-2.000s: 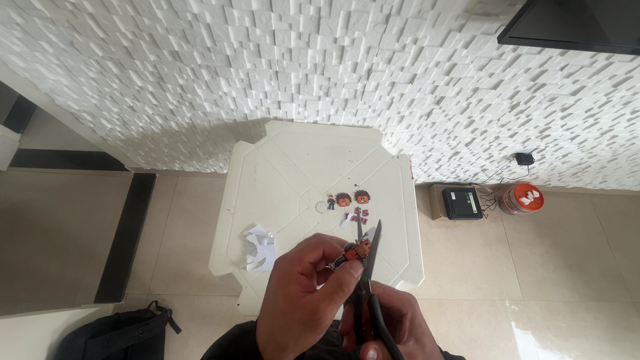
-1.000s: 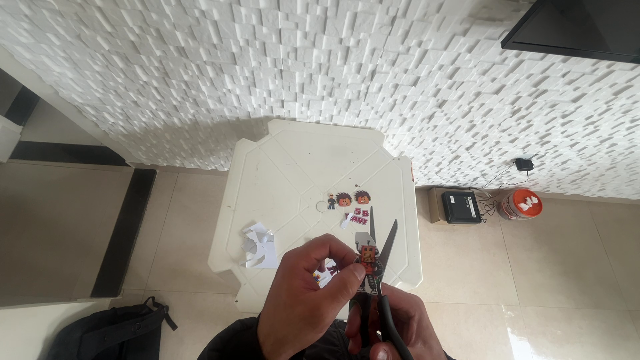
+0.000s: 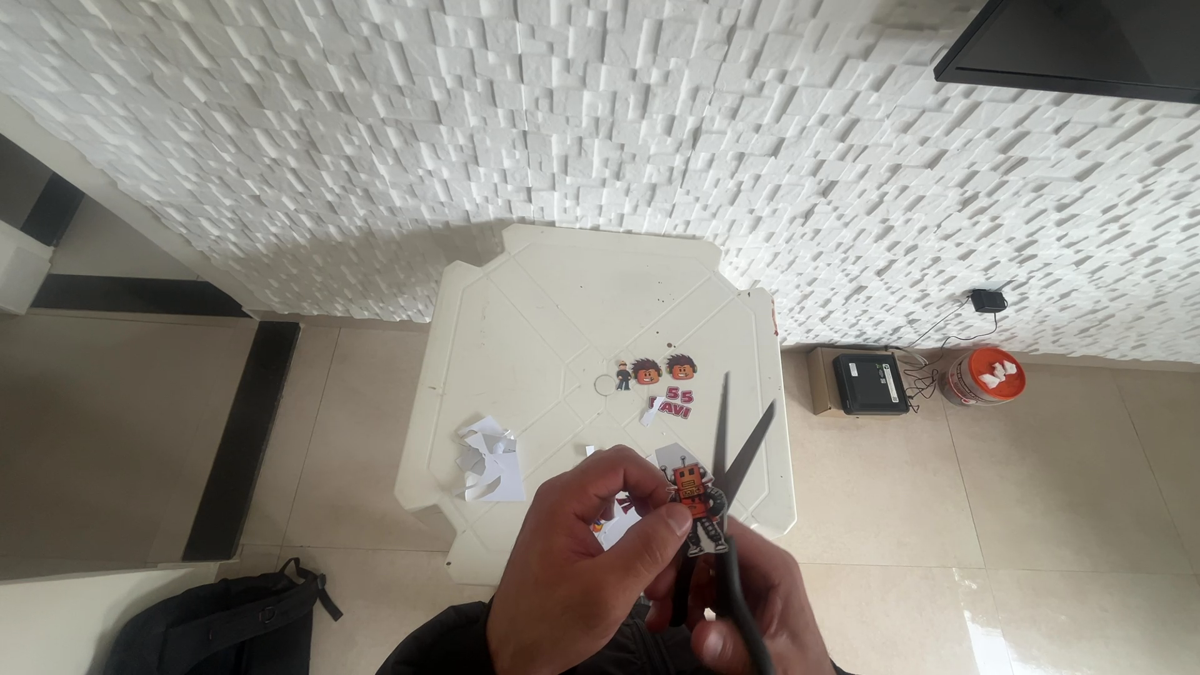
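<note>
My left hand (image 3: 600, 553) pinches a paper cutout of an orange robot figure (image 3: 691, 492) between thumb and fingers. Black-handled scissors (image 3: 741, 445) are in my right hand (image 3: 764, 600), their blades apart and pointing away from me, just right of the cutout. Beyond my hands on the white plastic table (image 3: 562, 291) lie two cutout cartoon heads (image 3: 646, 371) (image 3: 682, 367), a small standing-figure cutout (image 3: 623, 376) and red lettering cutouts (image 3: 679, 396). White paper scraps (image 3: 492, 464) lie at the table's left side. More paper is partly hidden behind my left hand.
A textured white wall (image 3: 581, 122) stands behind the table. On the floor at right are a black device (image 3: 872, 382) against a box, cables and a red-lidded tub (image 3: 998, 375). A black backpack (image 3: 225, 619) lies at lower left. A dark screen (image 3: 1087, 47) juts in at upper right.
The robot cutout has turned in my left hand and now shows more of its front and legs. The scissors have shifted to the right side of it, their blades still apart.
</note>
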